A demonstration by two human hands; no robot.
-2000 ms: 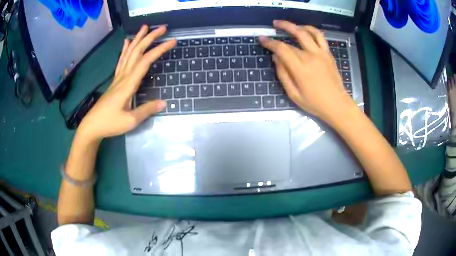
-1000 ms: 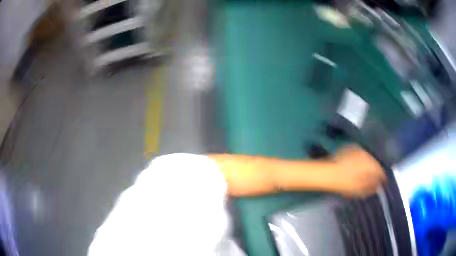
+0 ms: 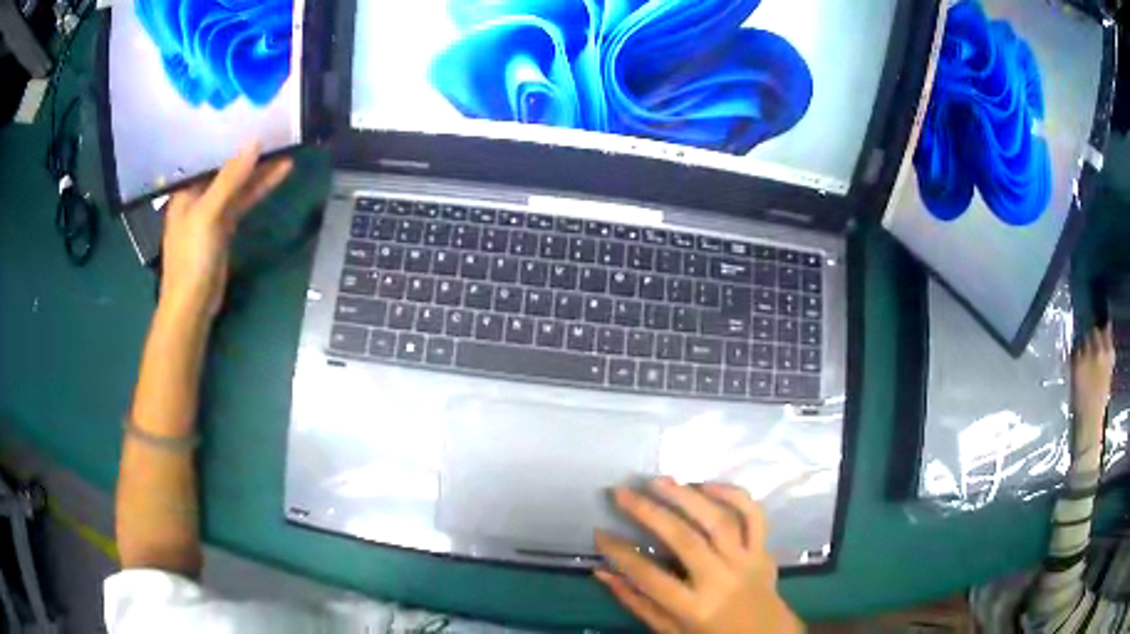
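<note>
The laptop's palm rest (image 3: pixel 359 458) is silver-grey under shiny film. The keyboard (image 3: pixel 558 297) is uncovered by hands. The main display (image 3: pixel 397 62), left side screen (image 3: pixel 211 118) and right side screen (image 3: pixel 967 235) are on with blue-swirl wallpaper. My left hand (image 3: pixel 205 235) is at the lower edge of the left side screen, fingers spread; no held object shows, and contact with the screen is unclear. My right hand (image 3: pixel 700 557) rests with spread fingers over the lower right of the touchpad (image 3: pixel 545 464) and the palm rest beside it.
A filmed flat grey slab (image 3: pixel 991 409) lies at the right, partly behind the right side screen. Another person's forearm and hand (image 3: pixel 1090 384), with a striped sleeve, are at the far right. A black coiled cable (image 3: pixel 74 217) lies on the green mat (image 3: pixel 62 334) at the left.
The view swung left to floor and bench, then back to the laptop. Compared with the oldest frame, both hands left the keyboard: left to the side screen, right down to the touchpad. More display shows.
</note>
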